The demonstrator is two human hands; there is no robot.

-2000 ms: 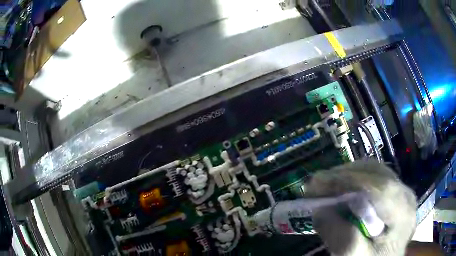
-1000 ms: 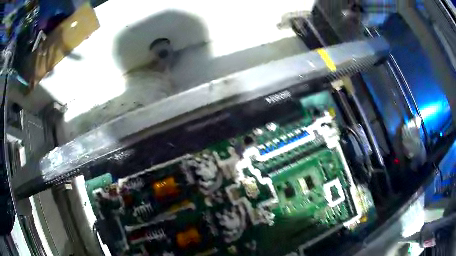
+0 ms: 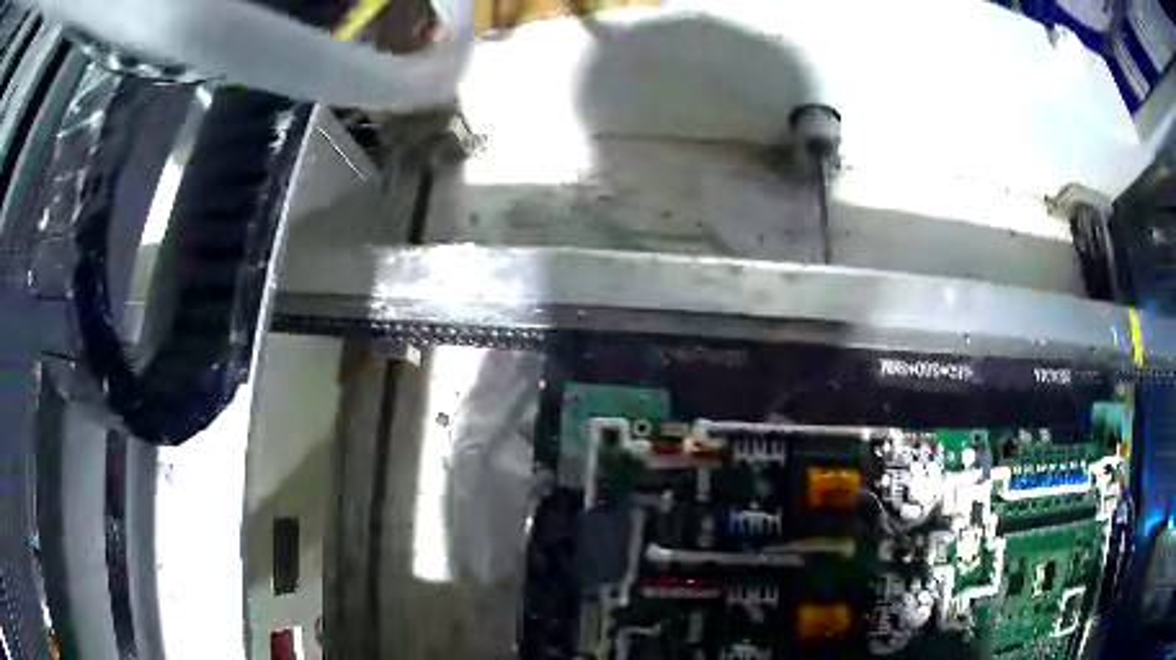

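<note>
The green circuit board (image 3: 1032,567) lies in its black carrier (image 3: 800,380) at the lower right, cut off by the bottom edge. White adhesive lines run over it and clump around rounded parts (image 3: 909,484). Two orange blocks (image 3: 833,487) sit near its middle, and a blue connector row (image 3: 1047,480) lies near its upper right. Neither of my hands is in the picture, and the adhesive tube is not visible.
A silver conveyor rail (image 3: 722,286) with a yellow tape mark (image 3: 1136,335) crosses behind the carrier. A black cable chain (image 3: 194,271) curves down at the left beside a white upright panel (image 3: 277,451). A blurred pale bar (image 3: 258,52) crosses the upper left.
The view has swung left, so the board and rail sit further right and more level. The cable chain has come into view. The gloved hand and tube seen two seconds ago are gone.
</note>
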